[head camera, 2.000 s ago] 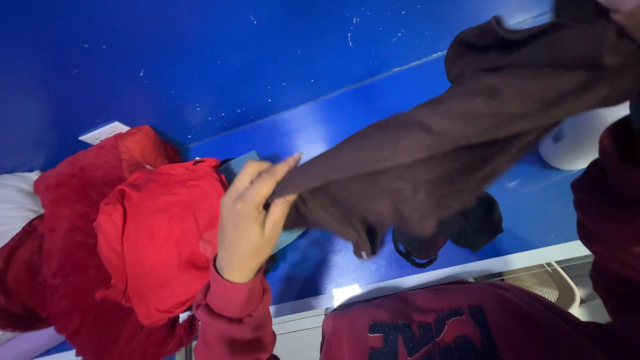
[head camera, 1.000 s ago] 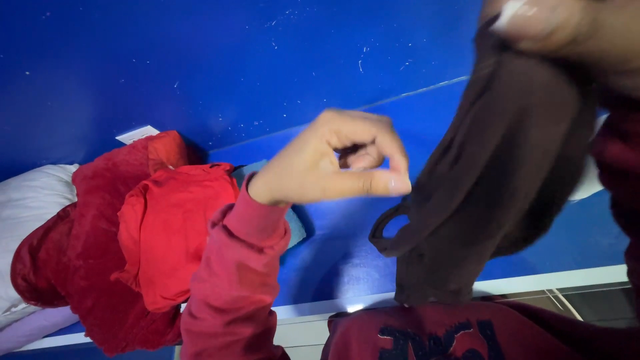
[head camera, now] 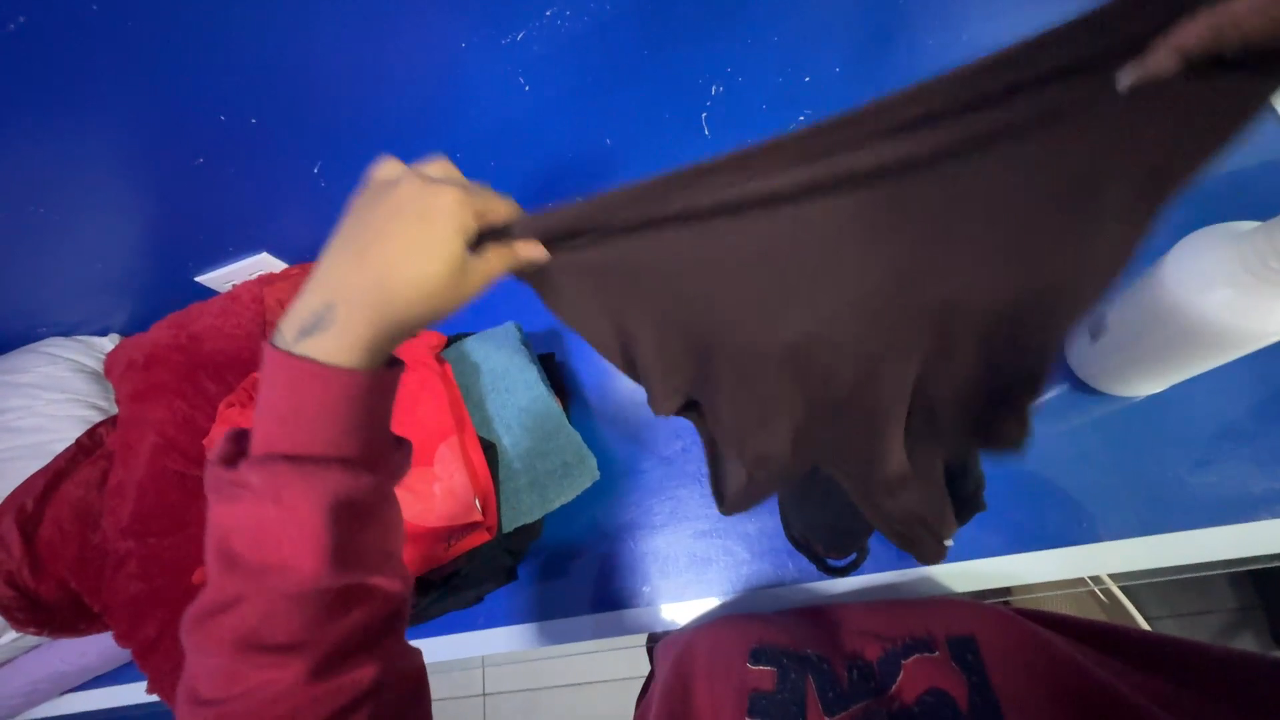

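Note:
A dark brown cloth garment (head camera: 840, 270) is stretched between my two hands above a blue surface. My left hand (head camera: 410, 255) pinches its left end between thumb and fingers. At the top right, my right hand (head camera: 1210, 40) grips the other end; only some of its fingers show. The garment's lower edge hangs in loose folds, partly over a black item with a loop (head camera: 825, 525) that lies on the blue surface. Left of the garment, a folded teal cloth (head camera: 525, 430) rests beside a bright red cloth (head camera: 445, 480), with black fabric partly under them.
A dark red plush blanket (head camera: 160, 400) and a white pillow (head camera: 55, 390) lie at the left. A white rounded container (head camera: 1170, 310) stands at the right. The blue surface (head camera: 640, 560) ends at a white edge near my body, above a tiled floor (head camera: 550, 680).
My left hand, seen a second ago beside the garment with fingers curled, now holds its left end. The garment, bunched and hanging from my right hand then, is now spread wide.

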